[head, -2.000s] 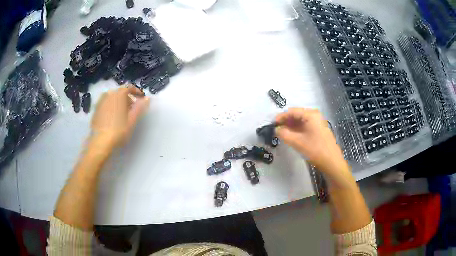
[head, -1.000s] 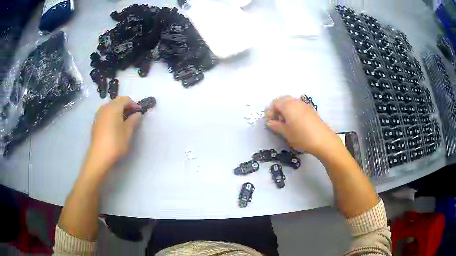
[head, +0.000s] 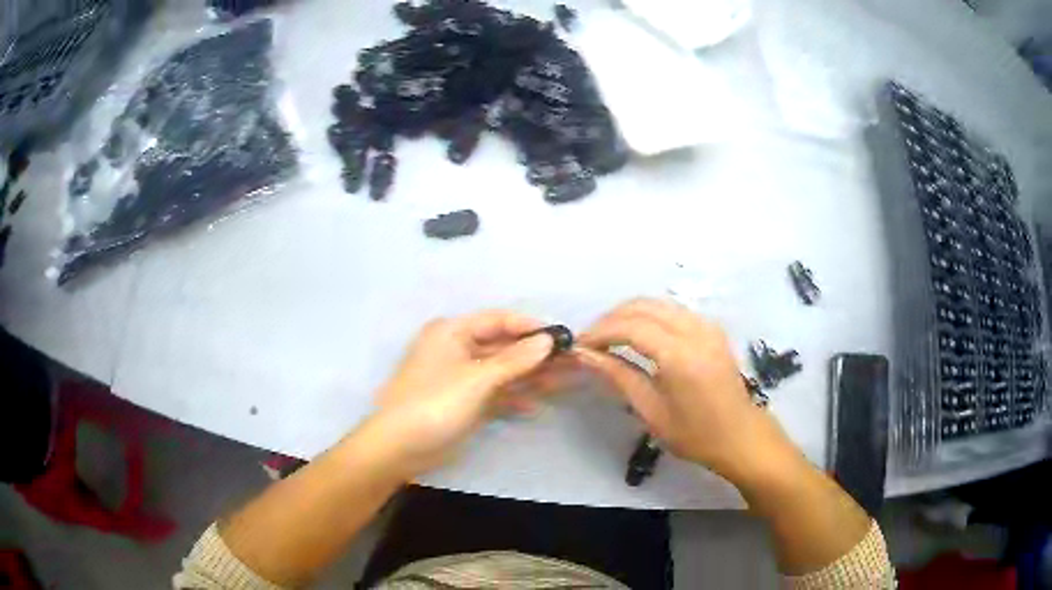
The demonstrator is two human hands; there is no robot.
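My left hand (head: 467, 375) is shut on a small black plastic housing (head: 558, 337) above the table near its front edge. My right hand (head: 669, 375) meets it, thumb and finger pinched together at the housing's end; whether they hold a tiny insert is too small to tell. A few pale specks, the tiny inserts (head: 689, 284), lie behind my right hand. Assembled units (head: 774, 363) lie around my right hand, partly hidden by it, with one (head: 804, 282) apart. A single housing (head: 451, 224) lies in front of the heap of housings (head: 461, 72).
A clear bag of housings (head: 196, 144) lies at the left. A white tub or lid (head: 652, 98) is beside the heap. A filled blister tray (head: 975, 265) is at the right, with a smartphone (head: 858, 421) beside it. Red stools (head: 98, 467) show below the table.
My hands have come together at a housing near the front edge. One housing now lies alone before the heap. The view has turned, so table items appear shifted and the whole smartphone shows.
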